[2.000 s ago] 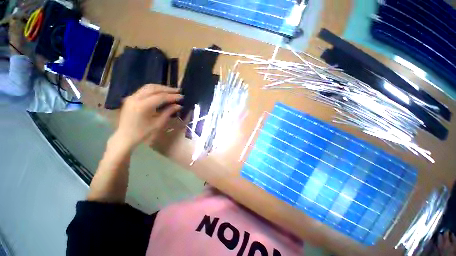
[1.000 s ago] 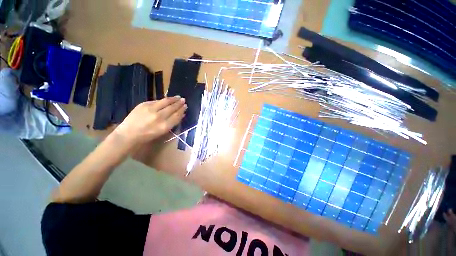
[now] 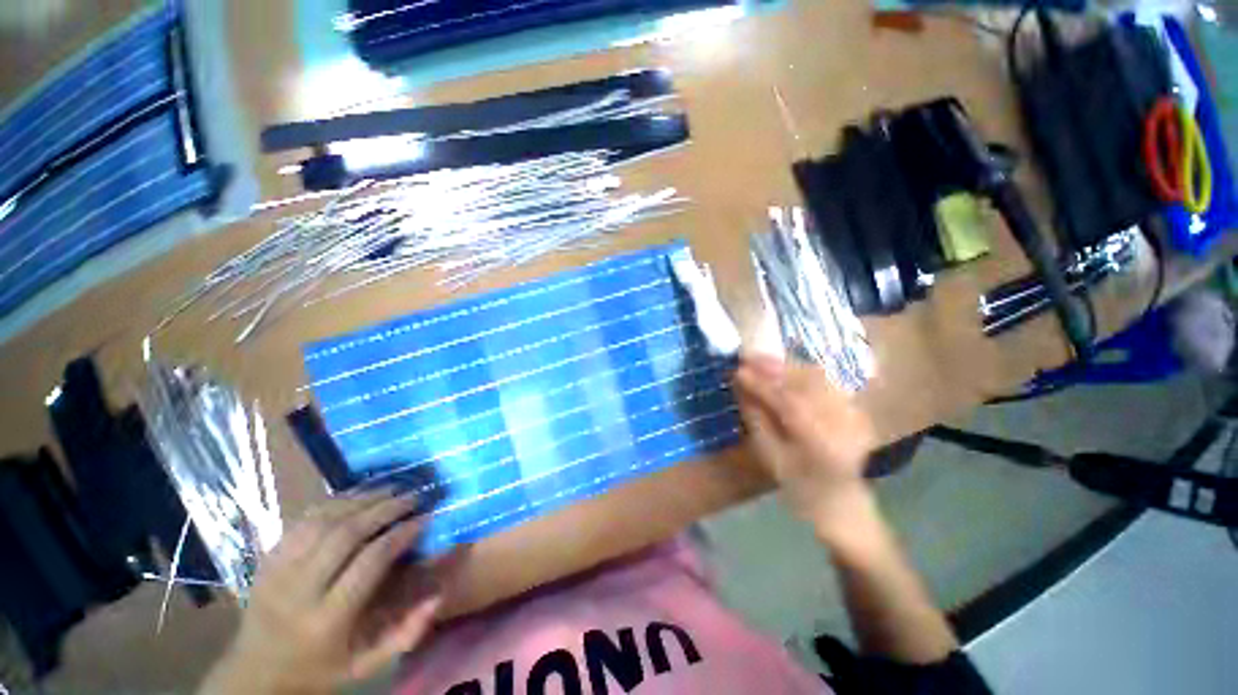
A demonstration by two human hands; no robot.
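The blue solar cell panel (image 3: 530, 394) lies tilted in front of me. My left hand (image 3: 326, 584) is at its near left corner, fingers bent over dark strip material. A short black insulating strip (image 3: 321, 445) shows along the left end, partly hidden towards my fingers. My right hand (image 3: 815, 428) is at the right end, thumb and fingertips together on the edge of a glossy black insulating strip (image 3: 703, 319). This strip lies over the panel's right end and shines white at its far part. Its near part looks dark and blurred.
Long busbar ribbons (image 3: 448, 211) lie beyond the panel, with long black strips (image 3: 543, 122) behind. Short ribbons lie left (image 3: 211, 462) and right (image 3: 811, 299). Right are stacked black strips (image 3: 869, 217), a yellow sponge (image 3: 963, 227), the soldering iron (image 3: 1039, 258) and scissors (image 3: 1178, 152). A finished panel (image 3: 88, 149) lies back left.
The view has swung to the right. My left hand has moved from the left black strips to the panel. My right hand has come clearly into view. Black strips now show at both panel ends.
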